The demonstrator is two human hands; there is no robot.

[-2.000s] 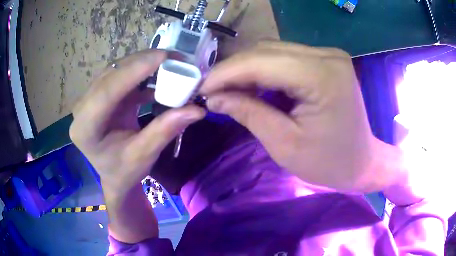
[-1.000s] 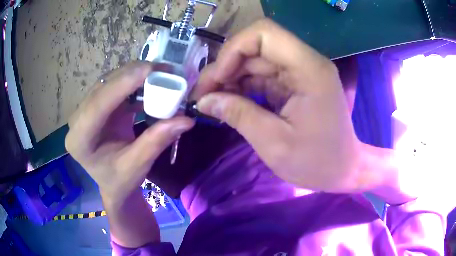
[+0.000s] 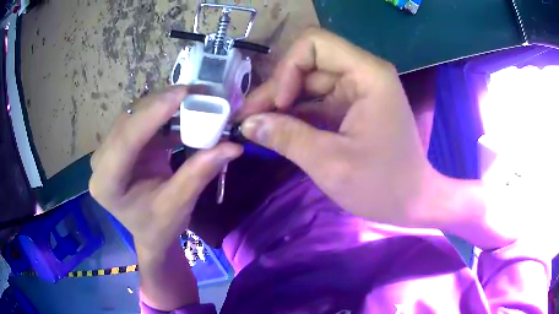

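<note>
The white model motorcycle body (image 3: 212,68) is held up over the front edge of the bench. Its white cup-shaped cowl (image 3: 203,126) faces me. A silver coil spring (image 3: 222,32), a wire loop (image 3: 228,7) and a black crossbar (image 3: 250,46) are at its far end. My left hand (image 3: 153,159) grips the model around the cowl, with thumb below and fingers at its left side. My right hand (image 3: 343,129) pinches a small dark part (image 3: 235,132) at the right side of the cowl; my fingers hide most of it. A thin silver lever (image 3: 221,183) hangs below the cowl.
Stained brown cardboard (image 3: 67,73) lies on the dark green bench (image 3: 368,37). A green and blue item (image 3: 407,5) is at the top edge. A blue stool (image 3: 58,239) and a blue bin (image 3: 211,267) with small metal parts (image 3: 195,248) are below. The right side is glaringly bright.
The model has shifted left and down in the picture, showing more of its far end. My right hand has opened out a little from the cowl, its thumb and finger still at the dark part.
</note>
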